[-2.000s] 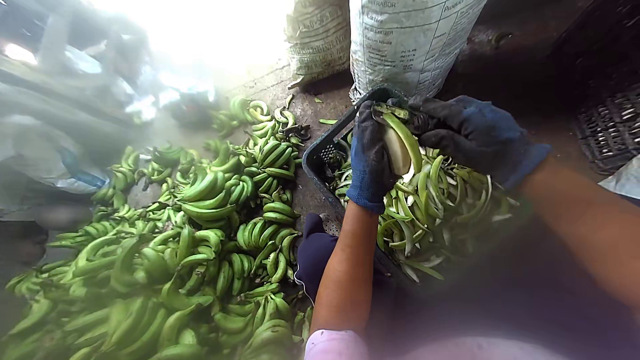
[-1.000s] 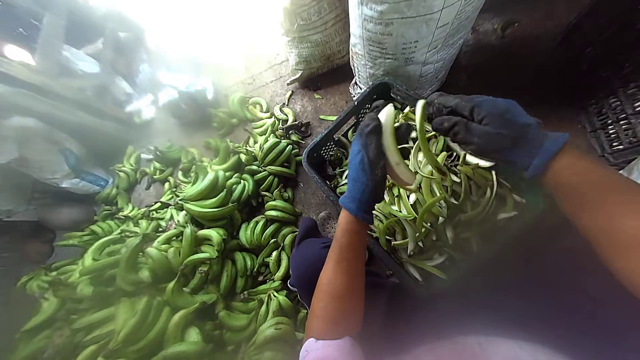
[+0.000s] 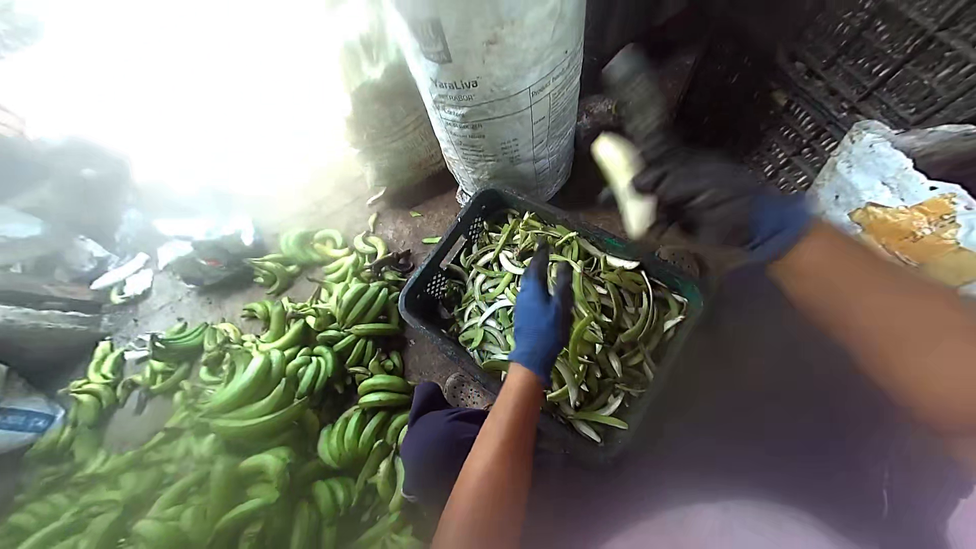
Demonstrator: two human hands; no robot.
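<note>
My left hand (image 3: 543, 316), in a blue and black glove, rests on the green plantain peels (image 3: 587, 328) in a dark plastic crate (image 3: 450, 347). Its fingers are partly spread; whether they grip a peel cannot be told. To the right and above the crate, my right hand (image 3: 709, 198), in the same kind of glove and blurred, holds a pale peeled plantain (image 3: 627, 183). A blurred dark shape beyond these fingers cannot be made out.
Bunches of green plantains (image 3: 259, 389) cover the floor on the left. Behind the crate stands a white woven sack (image 3: 503, 107) with print, beside another sack (image 3: 396, 137). Black plastic crates (image 3: 877, 61) are at the upper right, near a torn white and yellow sack (image 3: 907, 221).
The left hand has let go of the peeled plantain and moved down onto the peels. The right hand now holds a peeled plantain outside the crate. The view has shifted to the right.
</note>
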